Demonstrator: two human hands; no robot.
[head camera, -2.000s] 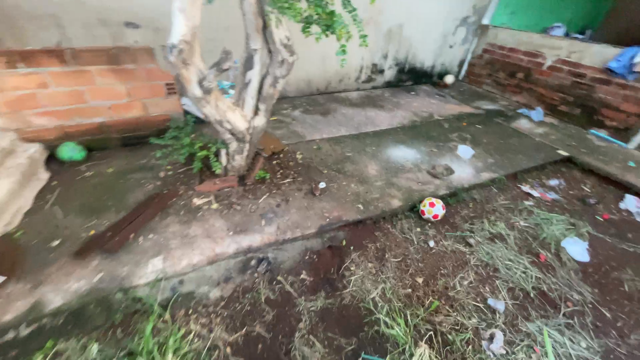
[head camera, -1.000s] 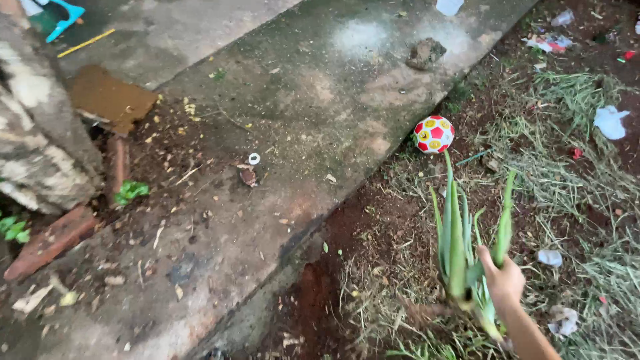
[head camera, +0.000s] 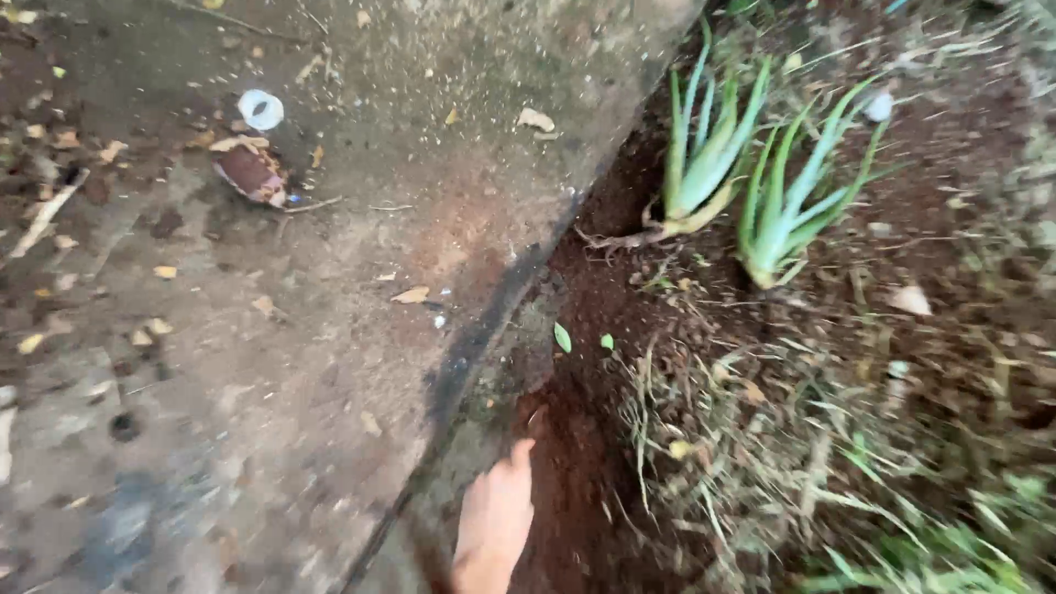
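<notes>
My left hand (head camera: 495, 511) is low in the middle of the view, over the soil beside the concrete edge. It is blurred, with one finger pointing forward and the others seemingly curled; whether it holds anything is unclear. Two uprooted aloe plants lie on the reddish soil, ahead and to the right of it. The nearer-to-concrete aloe plant (head camera: 701, 169) has its roots toward the slab, while the other aloe plant (head camera: 796, 206) lies just right of it. Neither is touched by a hand. My right hand is out of view.
A concrete slab (head camera: 330, 355) fills the left, its edge running diagonally down to the soil. On it are a white plastic ring (head camera: 261, 110), a brownish crumpled scrap (head camera: 250, 172) and dry leaves. Cut dry grass (head camera: 742, 429) covers the ground at right.
My right hand held aloe leaves one second ago and has left the view; two aloe plants now lie on the soil. My left hand has come in. The view has shifted down and closer to the ground.
</notes>
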